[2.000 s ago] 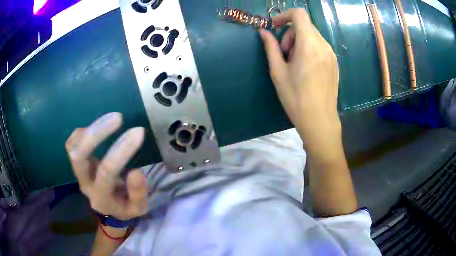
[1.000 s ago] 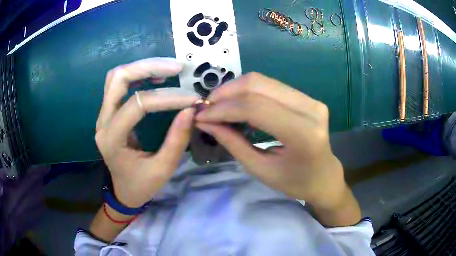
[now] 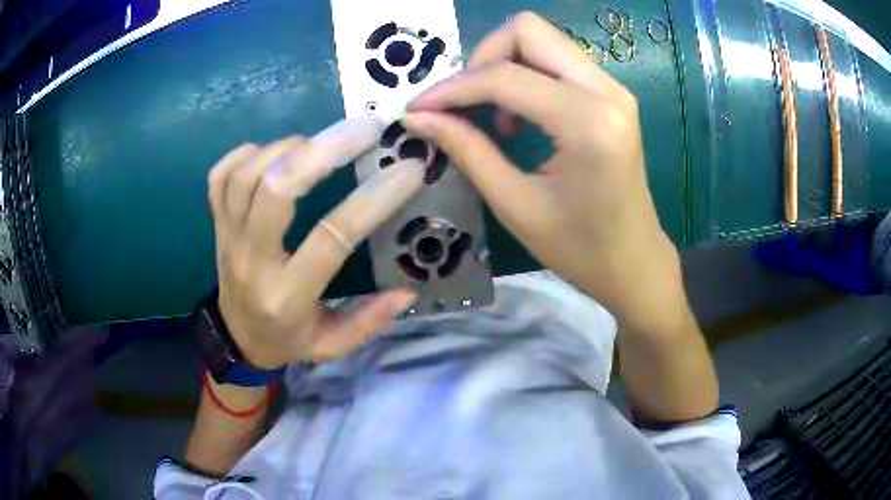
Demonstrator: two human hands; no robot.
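A silver-grey four-opening housing (image 3: 391, 200) lies across the green bench top, its lower end against my clothing. Three of its round openings show, the middle one partly covered. My left hand (image 3: 293, 234) has whitish covers on two fingers, whose tips touch the housing beside the middle opening; its thumb is apart near the lower opening. My right hand (image 3: 557, 146) has thumb and forefinger pinched at the upper edge of the middle opening. Whether a ring is between those fingertips is hidden. Loose copper rings (image 3: 619, 35) lie beyond my right hand, which hides most of the ring bunch.
Two long copper-coloured rods (image 3: 789, 146) lie on clear plastic film at the right of the green bench top (image 3: 176, 195). A white rail (image 3: 107, 61) runs along the far edge. A blue item (image 3: 816, 262) is below the bench at right, and a black ribbed object (image 3: 830, 439) at lower right.
From reaching to the ring bunch, my right hand came to the housing, met my left hand near the lower openings, then moved up to the middle one. My left fingers have spread onto the housing.
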